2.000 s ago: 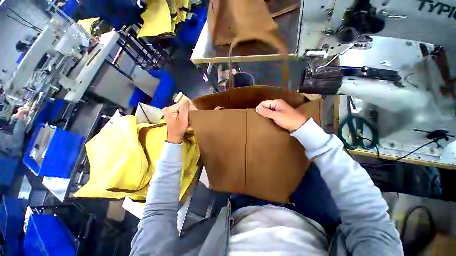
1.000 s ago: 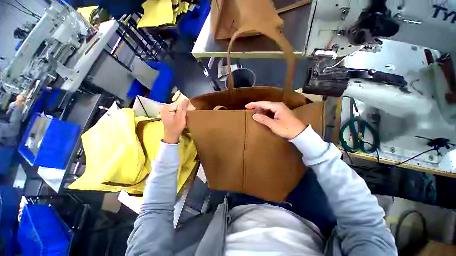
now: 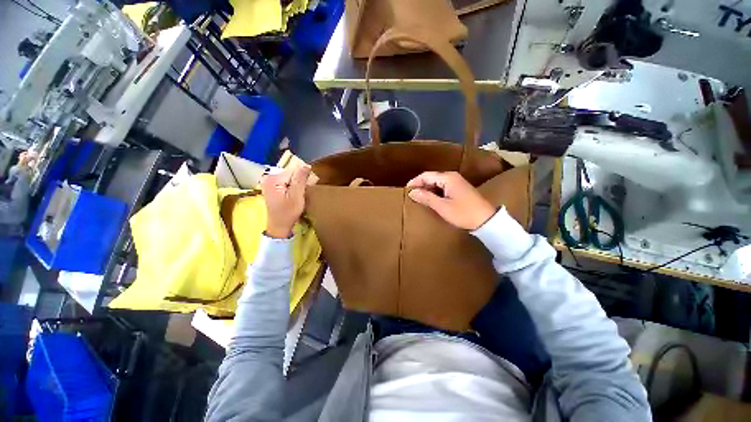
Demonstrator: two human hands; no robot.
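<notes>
A tan-brown tote bag (image 3: 366, 247) stands on the lap with its mouth open and a seam down the near panel. Its far handle (image 3: 468, 91) stands up in a loop. My left hand (image 3: 285, 196) grips the bag's upper left corner, with a pale tan strip beside the fingers. My right hand (image 3: 451, 198) pinches the top edge at the centre seam. Whether a thread is between the fingertips cannot be seen. The inside of the bag is mostly in shadow.
A yellow heap (image 3: 185, 247) lies at the left. Green-handled scissors (image 3: 590, 221) lie on the machine table at the right, beside a white sewing machine (image 3: 659, 165). Another brown bag (image 3: 403, 25) lies on the side table (image 3: 329, 76). Blue bins (image 3: 82, 231) are at far left.
My right hand moved left from the rim right of the seam, opened slightly, and now pinches the rim at the seam. My left hand keeps its corner grip. The view shifted slightly.
</notes>
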